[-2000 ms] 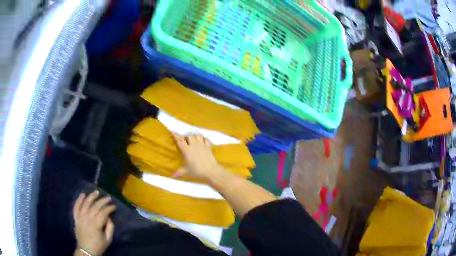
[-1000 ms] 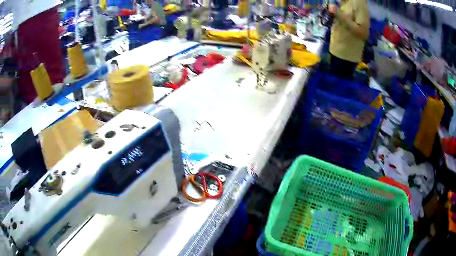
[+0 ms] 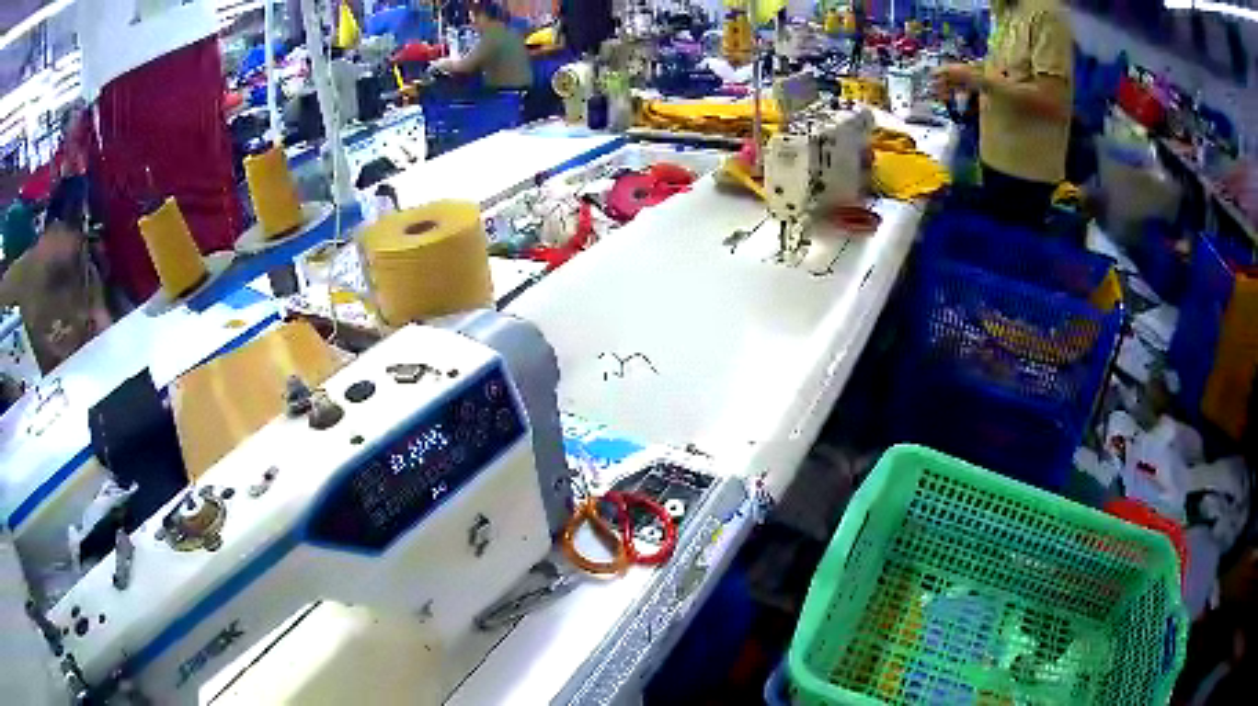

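Observation:
Neither of my hands is in the picture. The white sewing machine (image 3: 297, 483) with a blue stripe and a dark control panel (image 3: 421, 459) lies nearest in front of me at the lower left. Part of its cream bed (image 3: 324, 662) shows under the arm; the needle area is not visible. Orange and red looped scissors handles (image 3: 617, 534) lie at the far end of the bed. A dark metal tool (image 3: 528, 596) lies beside them. A bright green mesh basket (image 3: 894, 483) stands at the lower right, cut off by the bottom edge.
A large yellow thread cone (image 3: 428, 269) stands behind the machine. A second sewing machine (image 3: 817, 163) stands farther along the white table (image 3: 649, 310). A blue crate (image 3: 1014, 345) holds yellow pieces behind the green basket. A person in a yellow shirt (image 3: 1028, 90) stands at the upper right.
Two seconds ago my hands and the mustard bands were in view; now they are not. The view has swung up to the machine and tables. Since one second ago, it has shifted slightly.

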